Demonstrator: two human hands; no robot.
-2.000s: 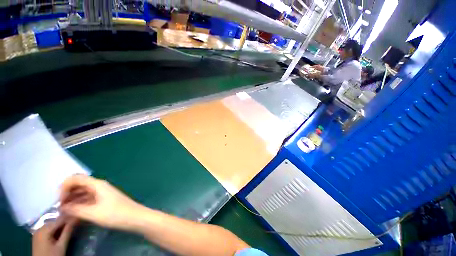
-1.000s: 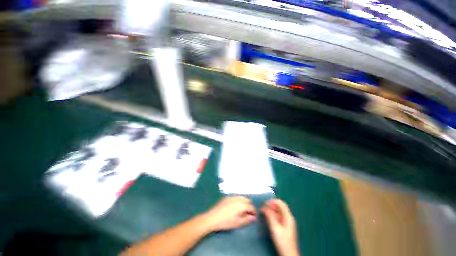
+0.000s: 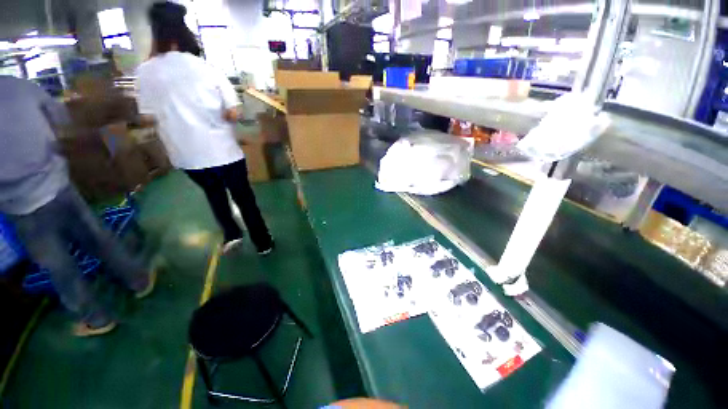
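Bagged cards (image 3: 483, 315) lie in overlapping rows on the green bench, white with dark product pictures facing up and red-orange blocks at their lower ends. A whitish stack of poly bags (image 3: 613, 371) is cut off by the lower right edge. A blurred skin-coloured patch shows at the bottom edge, too little to tell which arm or hand it is. Neither of my hands can be made out.
A black stool (image 3: 239, 321) stands left of the bench (image 3: 343, 209). A crumpled white plastic bag (image 3: 425, 163) and an open carton (image 3: 323, 128) are farther back. A white upright (image 3: 536, 228) stands by the conveyor. Two people stand at left.
The view has swung far left, towards the stool, carton and people. Both hands, seen just below the bag stack before, have left the picture. The stack now shows at lower right.
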